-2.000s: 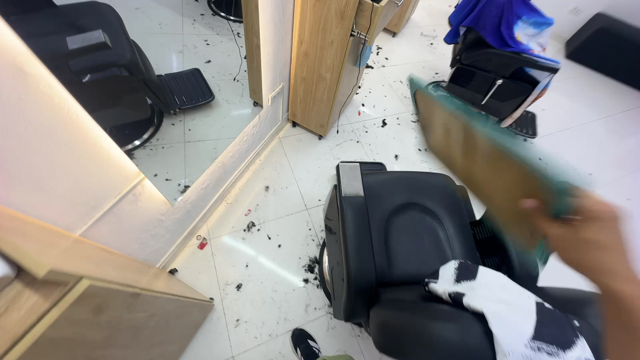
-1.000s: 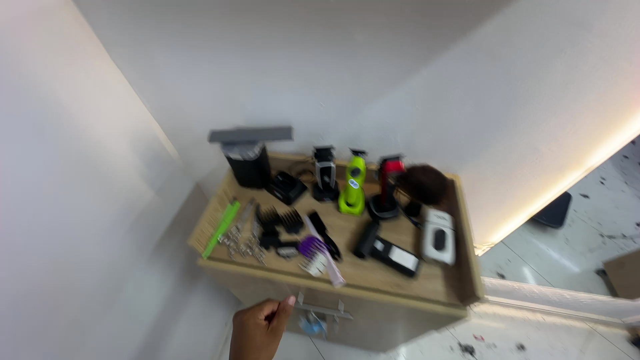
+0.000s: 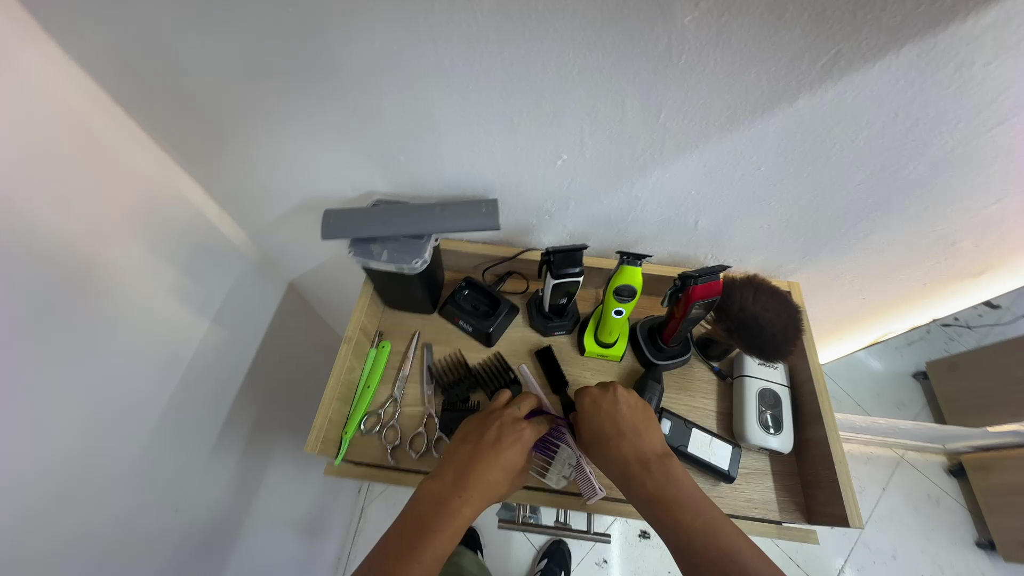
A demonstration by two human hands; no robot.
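Note:
My left hand (image 3: 498, 440) reaches over the front middle of the wooden tray top, its fingers at a purple clipper guard comb (image 3: 552, 440); its exact hold is unclear. My right hand (image 3: 614, 420) is close beside it with the fingers curled, touching or near a black brush (image 3: 552, 368) and a pink comb (image 3: 588, 480); what it holds is hidden. Black guard combs (image 3: 454, 374) lie left of my hands, then silver scissors (image 3: 404, 380) and a green razor (image 3: 368, 392). Behind stand a black-and-white clipper (image 3: 562, 280), a lime-green trimmer (image 3: 620, 304) and a red clipper (image 3: 694, 304).
A black container (image 3: 408, 280) with a grey bar across its top stands at the back left, beside an empty charging base (image 3: 480, 310). At the right are a brown-bristled brush (image 3: 760, 316), a white shaver (image 3: 762, 408) and a black device (image 3: 700, 448). A wall rises behind.
The view has swung from the barber chair to the tool top. One hand was at the front edge a second ago; now both hands are among the combs. The board held earlier is out of view.

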